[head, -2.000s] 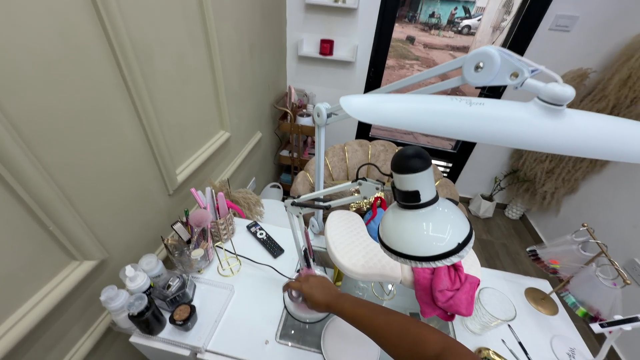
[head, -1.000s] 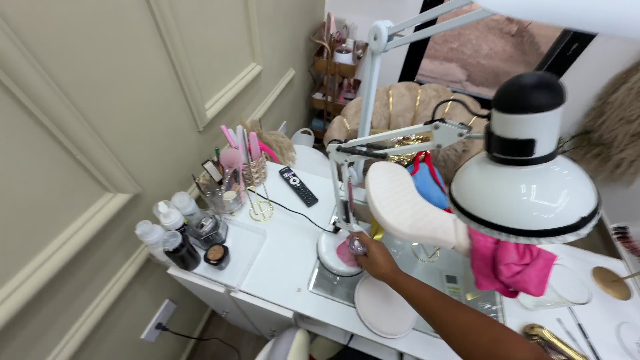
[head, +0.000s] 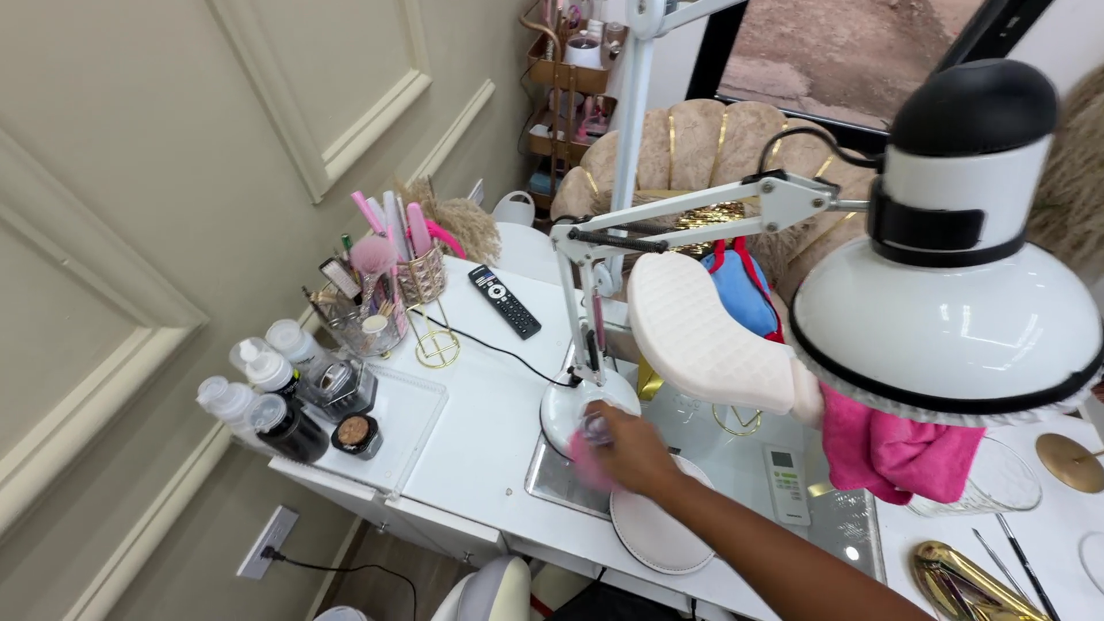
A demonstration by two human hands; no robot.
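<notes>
My right hand (head: 634, 448) grips a small brush with pink bristles and a clear handle (head: 592, 444), blurred and pointing down. It is over the round white base of a desk lamp (head: 561, 414), beside a round white pad (head: 660, 530). Under the base lies a silvery glass-like panel (head: 552, 474). A cushioned white hand rest (head: 699, 332) stands to the right of the hand, near the white lamp head (head: 940, 319). My left hand is out of view.
Bottles (head: 289, 427) and a small jar (head: 356, 435) stand at left in a clear tray (head: 423, 427). Behind are brush holders (head: 423, 274) and a black remote (head: 504, 302). A pink cloth (head: 897, 440), white remote (head: 786, 487) and gold object (head: 966, 578) lie right. A cable crosses the table.
The view has shifted toward the table's left side. My right hand stays by the lamp base, and the pink brush has tipped downward, away from the base's middle.
</notes>
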